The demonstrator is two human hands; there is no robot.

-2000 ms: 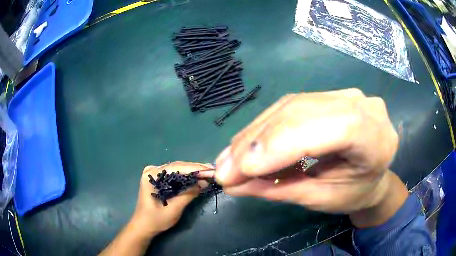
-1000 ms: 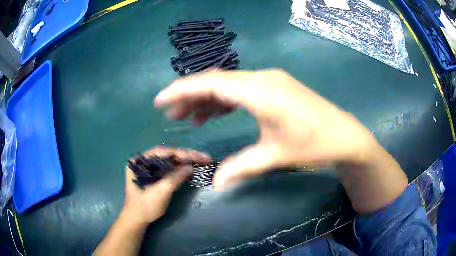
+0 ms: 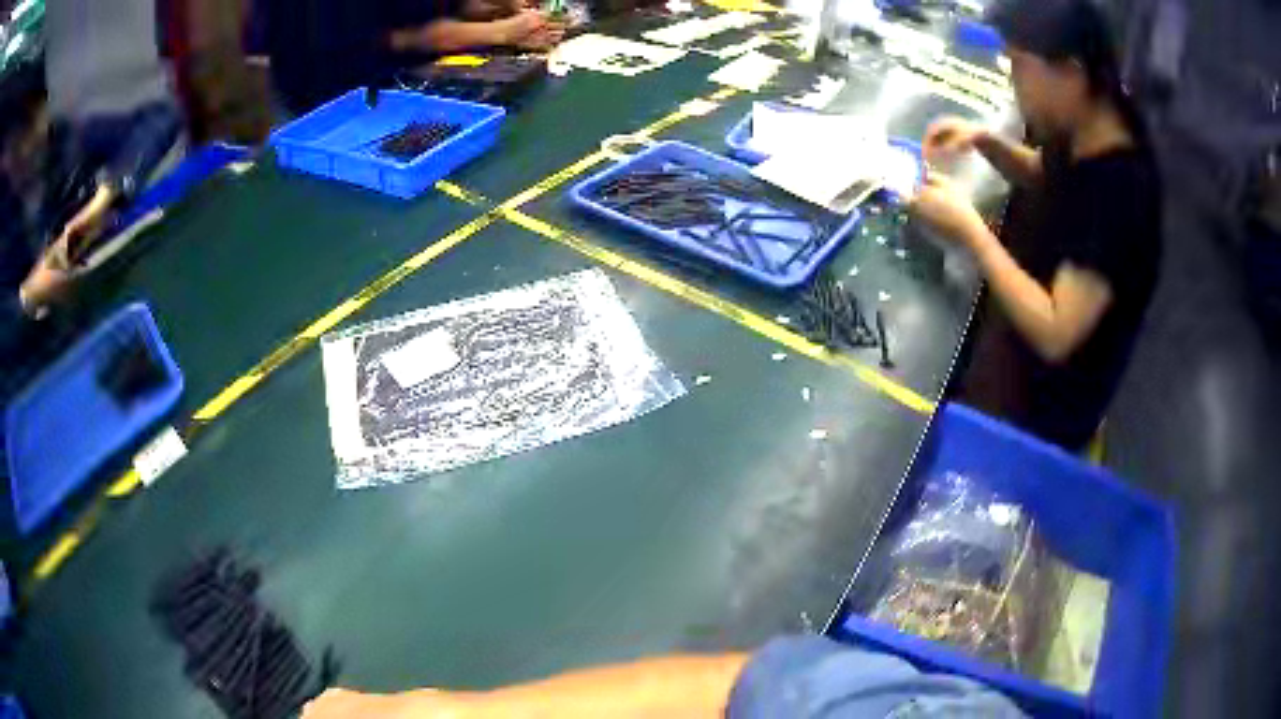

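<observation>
A loose pile of slim black sticks [image 3: 242,639] lies on the green mat at the lower left. My right hand [image 3: 368,705] is mostly cut off by the bottom edge, just right of the pile; its fingers are hidden, and my bare forearm and blue sleeve run to the right. My left hand is out of the picture. A flat clear plastic bag of dark parts [image 3: 527,400] with a white label lies beyond the pile.
A blue bin [image 3: 1141,590] with bagged parts stands at the lower right. Blue trays [image 3: 674,250] with black sticks lie at the back. A person in black [image 3: 1089,267] works at right; other people are at upper left. Yellow tape [image 3: 632,267] crosses the mat.
The view has swung right, bringing the bag, bin and neighbour into fuller view. My left hand with its bunch has left the picture, and my right hand is now at the bottom edge.
</observation>
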